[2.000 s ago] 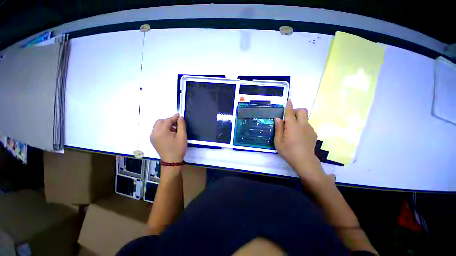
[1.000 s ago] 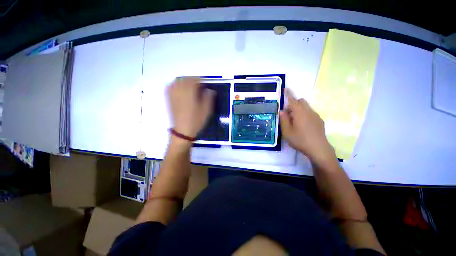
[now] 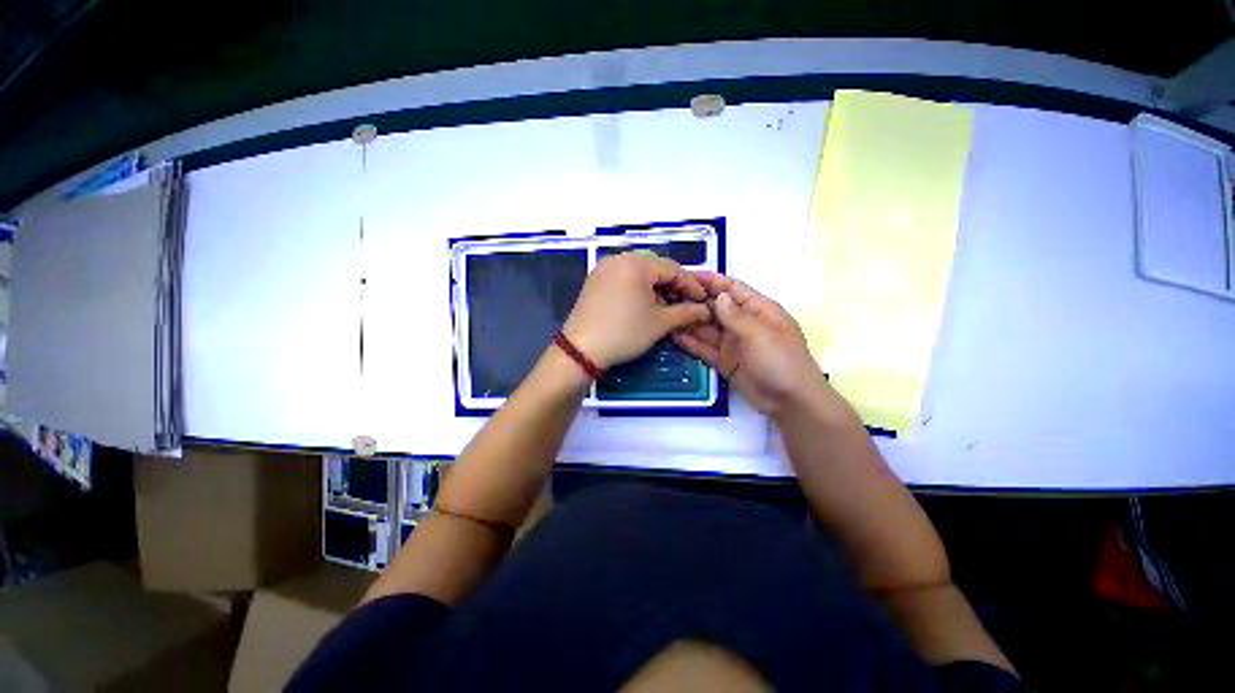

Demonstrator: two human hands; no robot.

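The white calculator housing (image 3: 528, 404) lies flat in the black fixture (image 3: 457, 339) on the bench. Its left window shows the dark glossy panel (image 3: 522, 325). Its right half shows the green circuit board (image 3: 657, 379), partly hidden by my hands. My left hand (image 3: 634, 309) and my right hand (image 3: 752, 339) meet fingertip to fingertip over the upper part of the board. The fingers are pinched together; whether something small is between them cannot be told.
Yellow release paper (image 3: 887, 257) lies right of the fixture, with a black piece (image 3: 878, 432) at its lower end. A grey sheet stack (image 3: 88, 318) is at the left end. A white tray-like frame (image 3: 1185, 203) is far right. Cartons (image 3: 203, 521) stand below the bench.
My left hand has moved right from the dark panel to over the board. My right hand has moved left from the housing's right edge to meet it. The view has shifted slightly.
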